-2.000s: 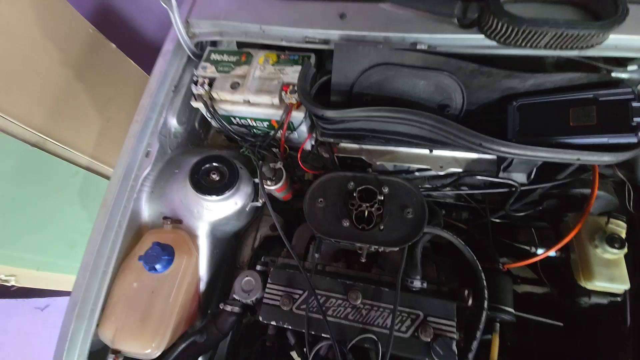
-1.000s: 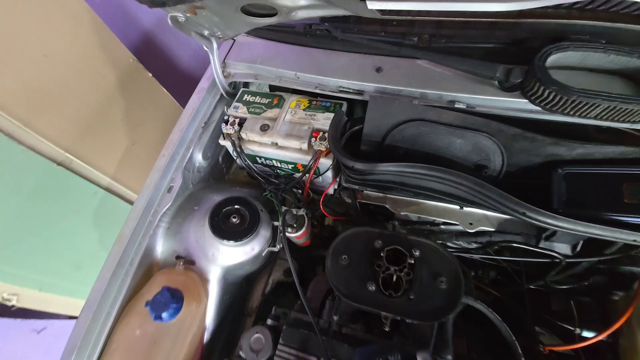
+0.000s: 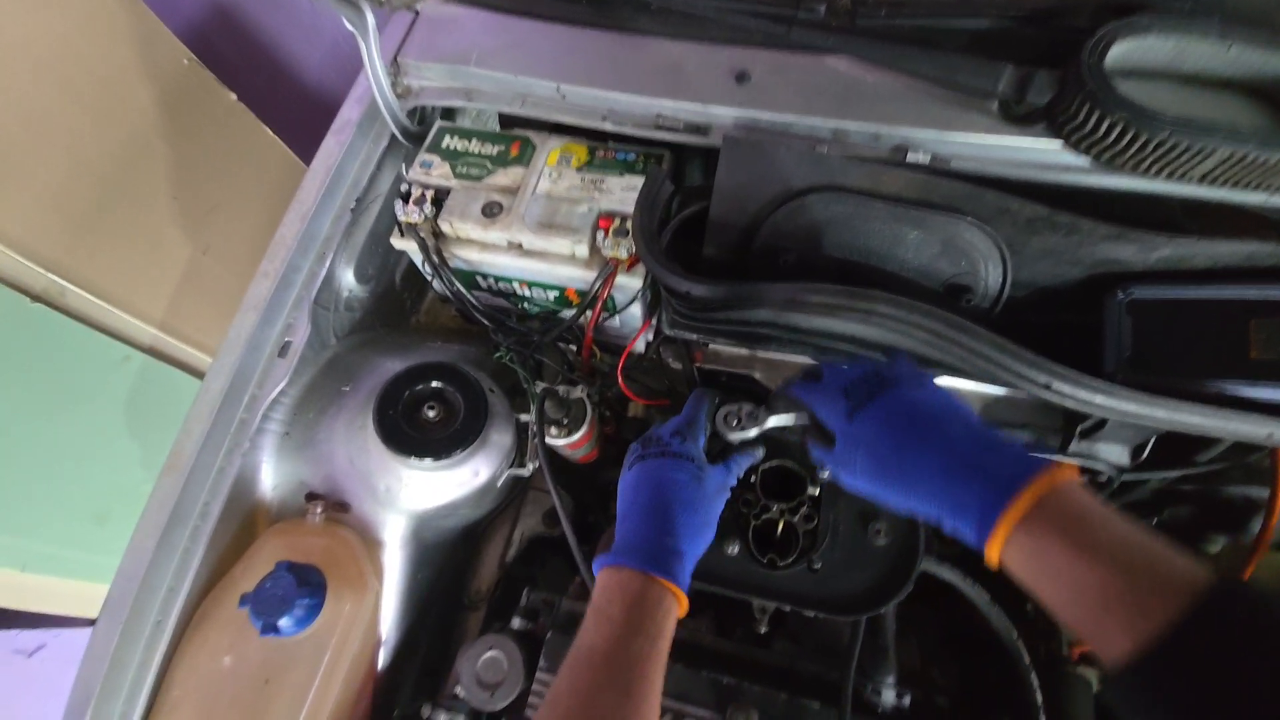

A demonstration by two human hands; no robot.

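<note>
My left hand, in a blue knit glove with an orange cuff, reaches over the left edge of the black air cleaner base. Its fingers are by the head of a metal ratchet wrench; whether they touch it is unclear. My right hand, gloved the same way, is closed around the ratchet's handle. The tool lies level just behind the open carburetor throats. What sits under the ratchet head is hidden.
A Heliar car battery with cables stands behind. At left are the strut tower and a coolant tank with a blue cap. A red-and-silver cylinder sits beside my left hand. An air filter rests upper right.
Both gloved hands and the ratchet have come into view over the air cleaner base; neither earlier frame shows them.
</note>
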